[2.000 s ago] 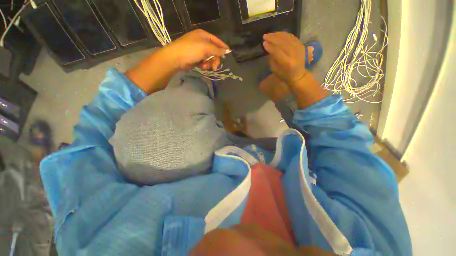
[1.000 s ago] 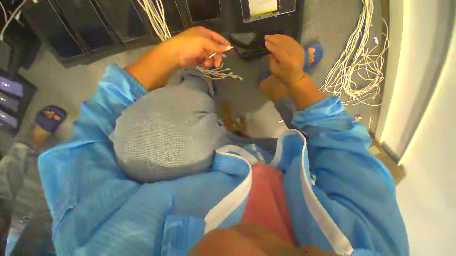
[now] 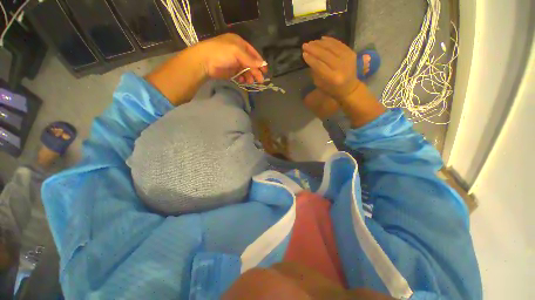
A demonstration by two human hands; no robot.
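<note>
My left hand (image 3: 234,58) pinches a small white cable connector (image 3: 264,64) beside the near edge of the long black device tray (image 3: 267,35). Thin white leads (image 3: 258,88) hang below its fingers. My right hand (image 3: 333,69) is at the tray's right end with its fingers together and bent; whether it holds anything cannot be told. A dark, blurred surface lies between the hands. Dark flat units (image 3: 138,20) sit in the tray slots. One unit at the right has a white rectangle with a yellow edge (image 3: 309,6).
A white cable bundle (image 3: 180,20) crosses the tray. A tangled white cable hank (image 3: 419,88) lies on the grey floor by the pale wall (image 3: 498,88). Lit purple units (image 3: 12,120) are at the left edge, near another person's sandalled foot (image 3: 58,137). Another blue sandal (image 3: 366,64) is beyond my right hand.
My left hand has dipped slightly with the connector. My right hand has shifted slightly left. The foot at the left shows more clearly than two seconds ago.
</note>
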